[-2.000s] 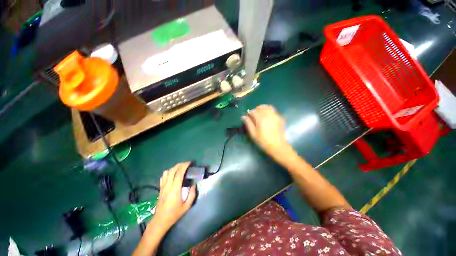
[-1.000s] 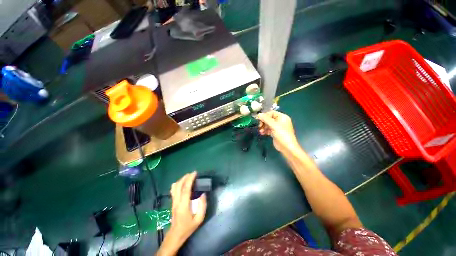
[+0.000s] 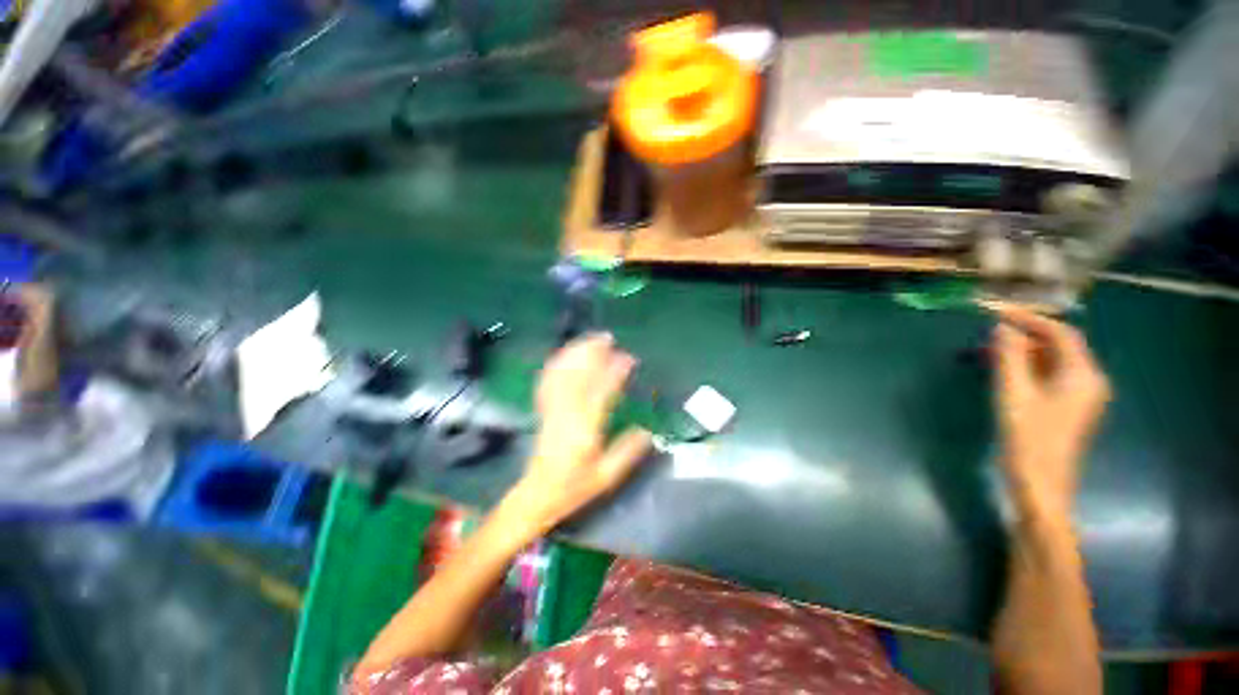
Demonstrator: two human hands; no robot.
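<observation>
The view is blurred. My left hand [image 3: 578,421] is over the bench left of centre, thumb apart from the fingers, with nothing visible between them. A small white block [image 3: 709,407] lies just right of it, with a thin cord end beside it. My right hand [image 3: 1046,387] has bent fingertips just below the pale round terminals [image 3: 1026,265] of the silver-grey instrument [image 3: 938,122]. Whether it holds a plug is too blurred to tell. The black adapter seen earlier by my left hand cannot be made out there.
A bottle with an orange lid [image 3: 686,102] stands on the wooden board [image 3: 815,254] beside the instrument. Dark adapters [image 3: 469,349] and a white sheet [image 3: 283,364] lie to the left. A green bin [image 3: 333,584] is at my lap. A pale post stands at the right.
The view has swung left, so the instrument sits further right and the red basket has mostly left the picture. My left hand has come away from the black adapter; the white block is now uncovered.
</observation>
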